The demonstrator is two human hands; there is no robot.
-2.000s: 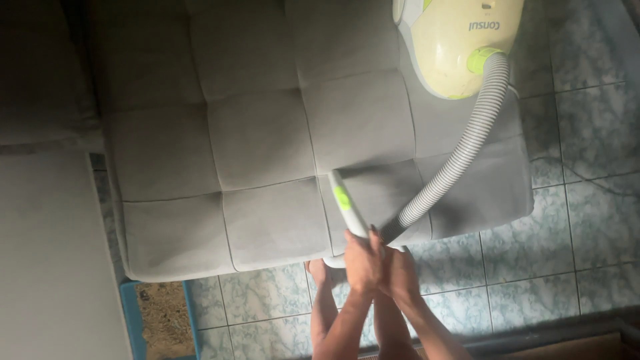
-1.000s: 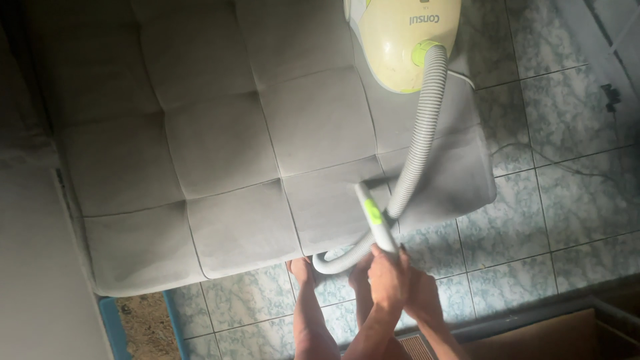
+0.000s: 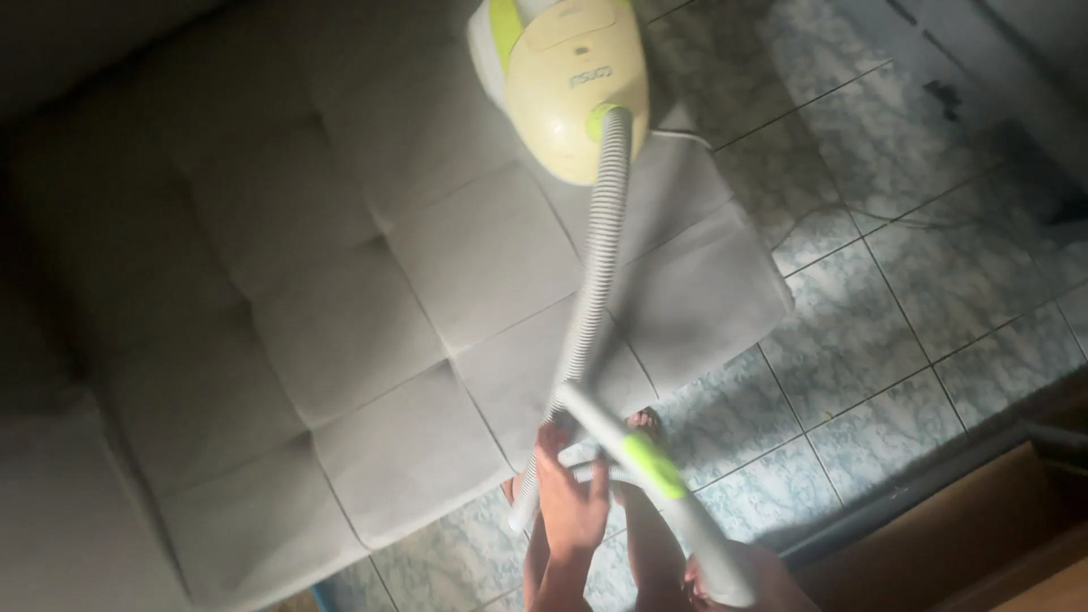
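A cream and lime-green Consul canister vacuum cleaner (image 3: 578, 93) rests on a grey tufted sofa seat (image 3: 493, 246). From its front a ribbed grey hose (image 3: 602, 246) runs down over the cushion to the seat's edge. My right hand (image 3: 735, 578), at the bottom, is closed around the lower part of the white vacuum wand handle (image 3: 603, 421), which has a green grip piece and points up and left. My left hand (image 3: 574, 501) is beside the hose, fingers parted and bent upward; it is blurred, and I cannot tell whether it touches the hose.
Marbled tiles (image 3: 867, 357) cover the floor, with a thin cord (image 3: 909, 223) lying across them at the right. My legs and feet are below the seat's edge. An open cardboard box (image 3: 943, 527) stands at the lower right, and a blue edge shows at the lower left.
My hands were together at the wand handle; now they are apart, the left beside the hose and the right farther right with the handle. The view has shifted and turned.
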